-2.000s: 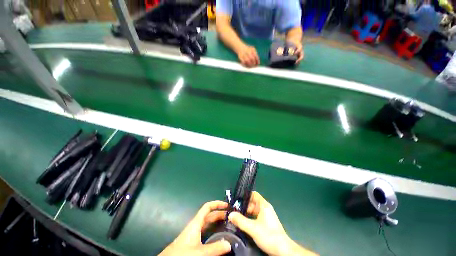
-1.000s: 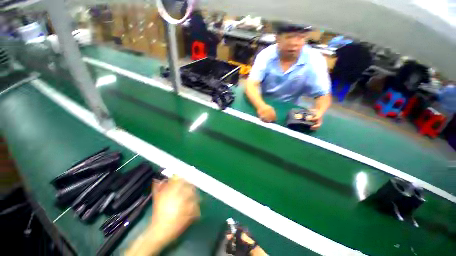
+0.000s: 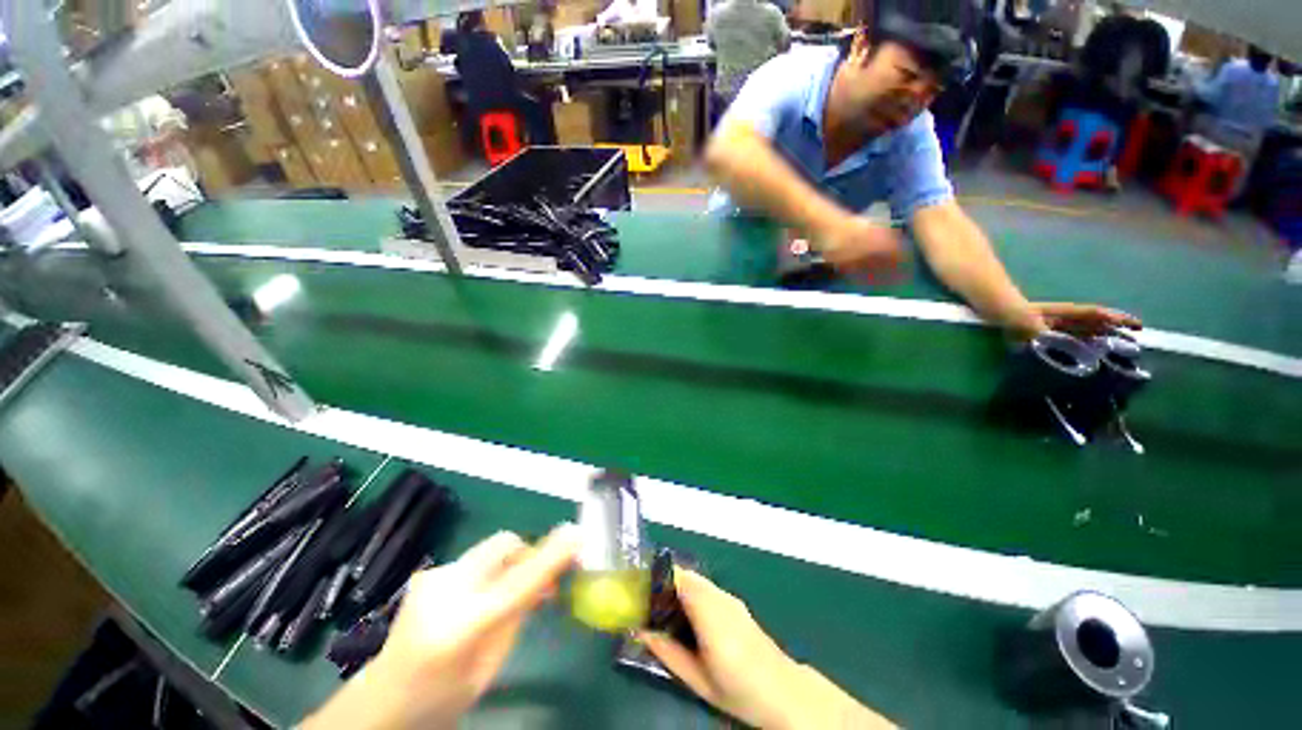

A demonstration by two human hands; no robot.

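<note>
My left hand is closed around the mallet, whose silver head and yellow-green tip stand in front of me. The mallet's grip is hidden by my hand. My right hand holds a dark part, mostly hidden behind my fingers and the mallet head; it looks like the handle piece. The mallet tip overlaps the part in view; I cannot tell if they touch.
Black handles lie at left on the bench. A dryer housing with a silver ring stands at lower right. Two housings are on the green belt. A worker opposite reaches to them, beside a parts tray.
My left hand has moved from the bench near the handles to the middle, now with the mallet. The opposite worker's arm has stretched to the housings on the belt.
</note>
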